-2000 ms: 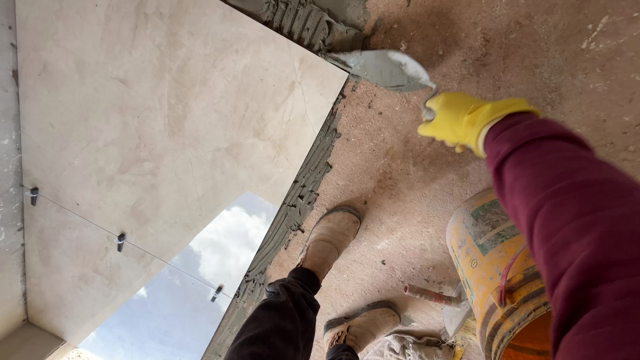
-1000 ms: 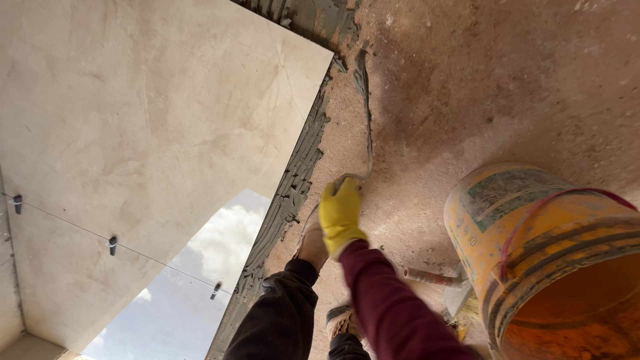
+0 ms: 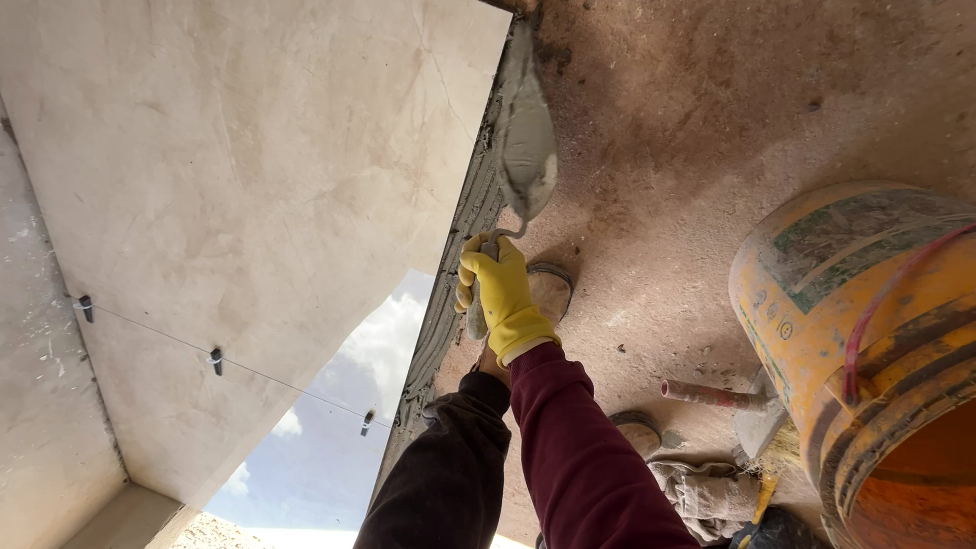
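My right hand (image 3: 499, 297), in a yellow rubber glove, grips the handle of a pointed masonry trowel (image 3: 528, 145). Grey mortar coats the blade, which lies along the strip of ridged mortar (image 3: 457, 252) beside the tile edge. A large glossy beige tile (image 3: 252, 152) covers the floor to the left and reflects sky. Tile leveling clips (image 3: 216, 361) stand along a thin joint in it. My left hand is out of view.
An orange bucket (image 3: 823, 290), caked with residue, lies tilted at the right. Near it are a red-handled tool (image 3: 713, 395) and a crumpled cloth (image 3: 705, 492). My shoes (image 3: 550, 290) stand on the rough reddish floor (image 3: 656, 252), close to the mortar strip.
My gloved right hand went from the upper right to beside my leg, then a little up toward the tile edge. The trowel blade now lies over the mortar strip there.
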